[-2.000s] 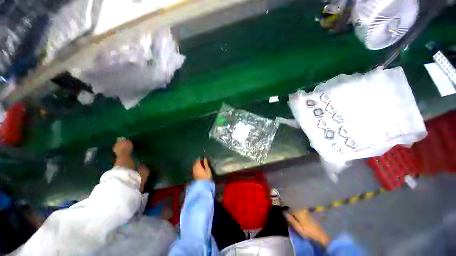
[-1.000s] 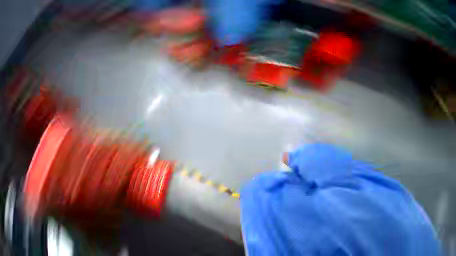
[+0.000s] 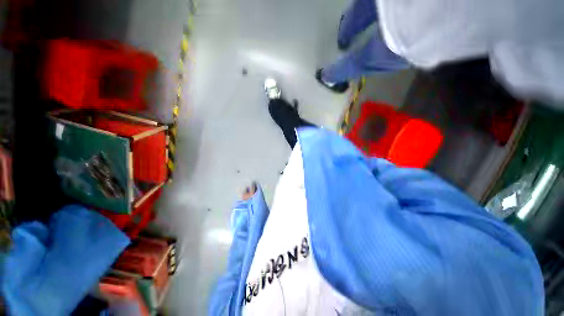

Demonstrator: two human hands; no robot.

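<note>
My left hand (image 3: pixel 249 190) is small and mostly inside its blue cuff, over the grey floor; I cannot tell whether it holds anything. My right hand is not in view; only its large blue sleeve shows at right. A clear bag with a white label (image 3: pixel 509 201) lies on the green bench (image 3: pixel 533 145) at the right edge, away from my left hand.
A green-sided box (image 3: pixel 68 151), red crates (image 3: pixel 145 256) and a red stool (image 3: pixel 62 74) stand at left. More red stools (image 3: pixel 415 143) stand right of centre. A person in white (image 3: pixel 445 31) is at upper right, another blue sleeve (image 3: pixel 68 247) at lower left. Yellow-black tape (image 3: pixel 179 86) marks the floor.
The view has swung from the bench, through a blurred turn, to the floor and my body. The bench is now at the right edge, and one foot shows stepped forward.
</note>
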